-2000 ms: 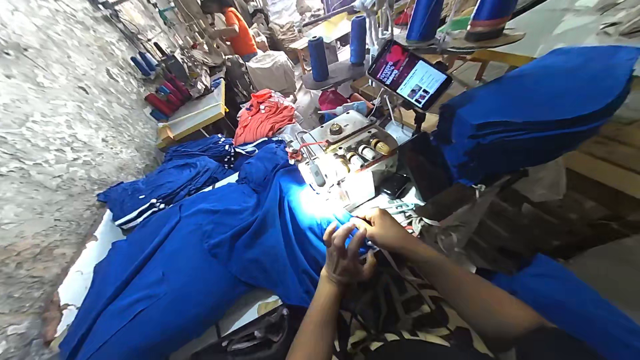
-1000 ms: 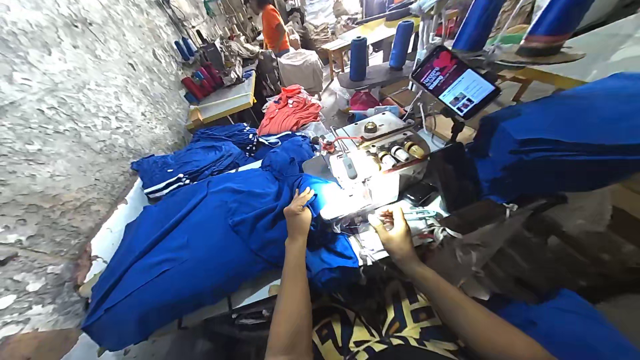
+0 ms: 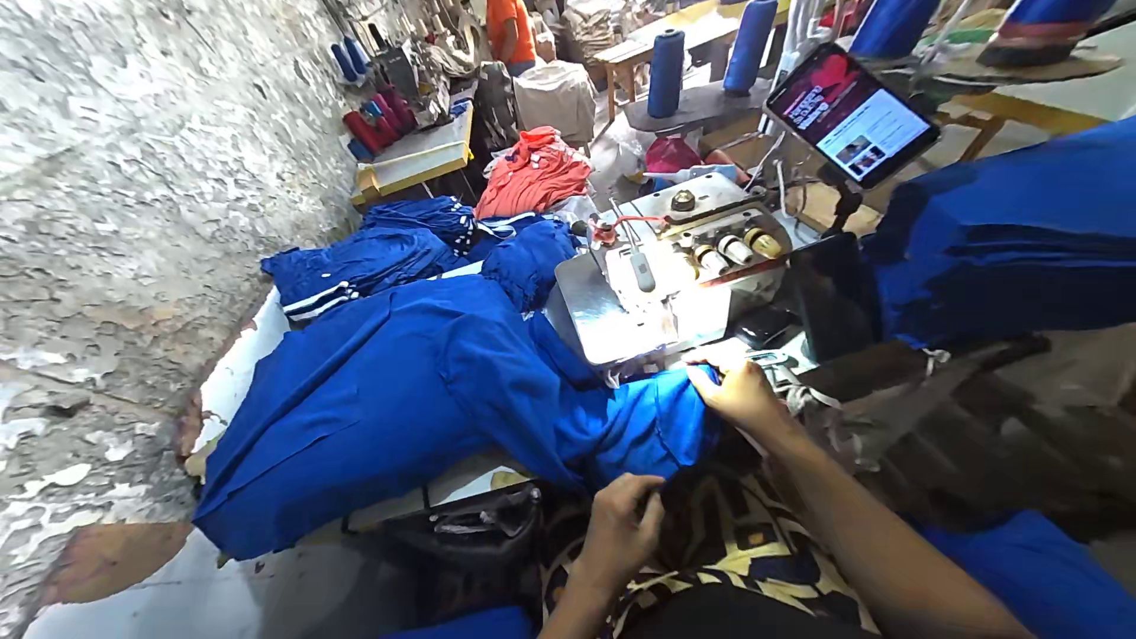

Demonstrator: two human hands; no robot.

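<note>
Blue fabric (image 3: 382, 399) spreads over the table at the left and runs down to the front of a lit overlock sewing machine (image 3: 657, 302). My right hand (image 3: 745, 390) pinches the fabric's edge just below the machine. Lower down, my left hand (image 3: 626, 519) is curled at the fabric's lower edge, over my patterned clothing; whether its fingers grip the cloth is hard to tell. Cloth lies between the two hands, below the machine's metal plate (image 3: 599, 306).
Blue garments with white stripes (image 3: 382, 248) and a coral pile (image 3: 535, 175) lie behind. A phone (image 3: 850, 115) on a holder and stacked blue fabric (image 3: 1012, 240) stand right. Blue thread cones (image 3: 666, 75) rise behind the machine. A person in orange (image 3: 510, 34) is far back.
My left hand has moved from the fabric beside the machine down toward my lap. My right hand, apart from the fabric a second ago, now pinches its edge.
</note>
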